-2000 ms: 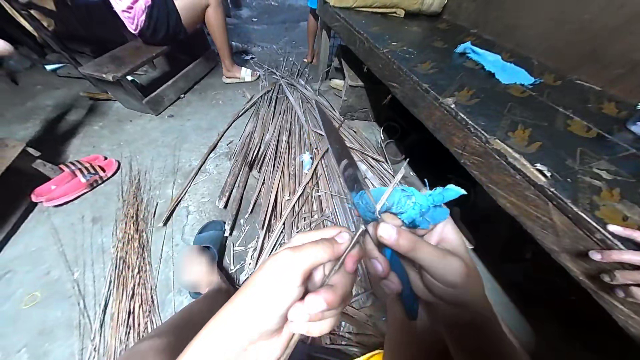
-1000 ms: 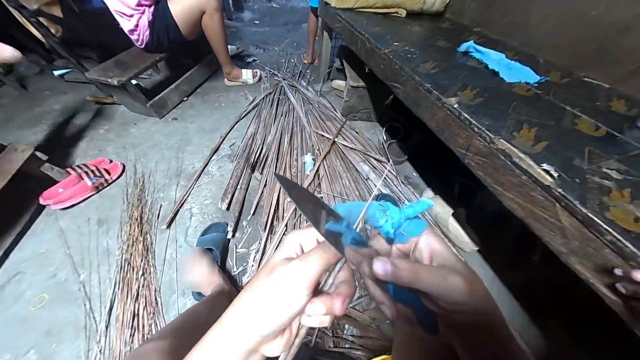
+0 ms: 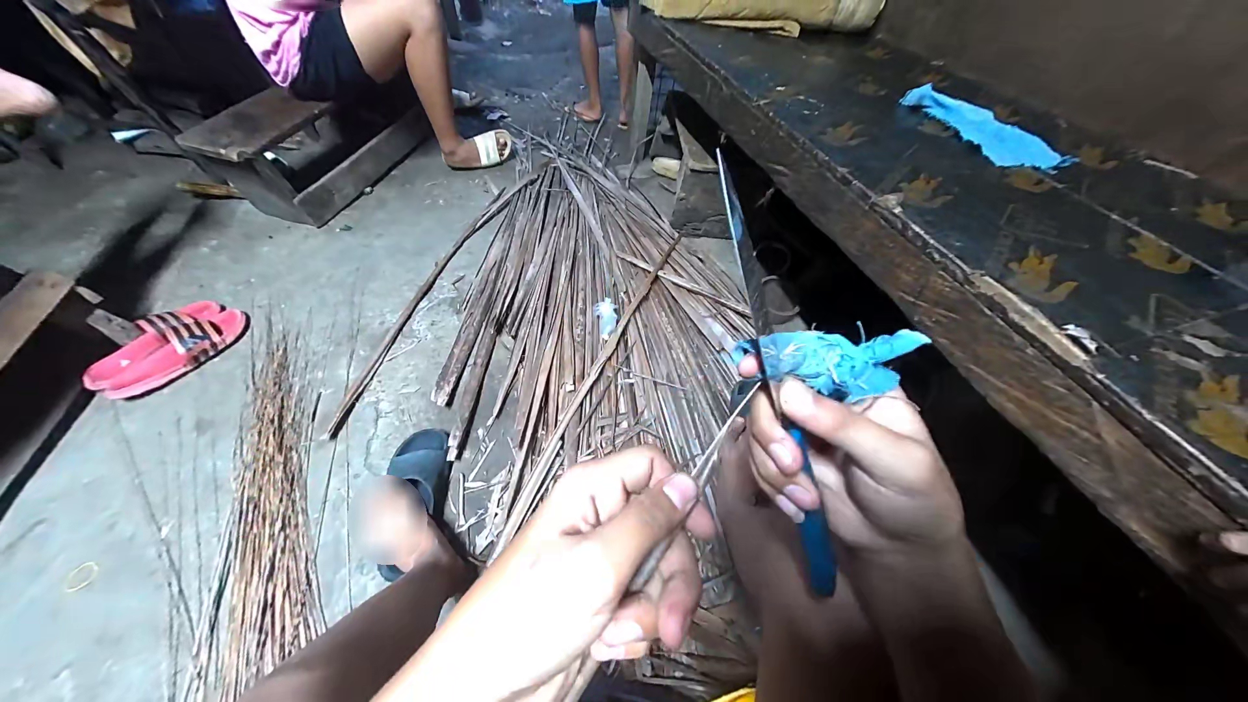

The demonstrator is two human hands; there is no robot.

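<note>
My left hand, at the lower middle, pinches a thin dry frond strip between thumb and fingers. To its right my right hand grips a knife by its blue handle, the narrow blade pointing up and away. The strip's upper end meets the knife near its handle. A blue cloth is bunched around the fingers of my right hand. Beyond both hands a large pile of long dry frond strips lies fanned on the floor. A bundle of thin brown sticks is at the left.
A long dark wooden bench runs along the right, with a blue cloth strip on top. Pink slippers lie at the left. A seated person's leg and another person's legs are beyond. Part of a hand shows at the right edge.
The knife blade leaned up and to the left one second ago; now it stands steeper and edge-on, pointing away. My hands remain close together around the strip.
</note>
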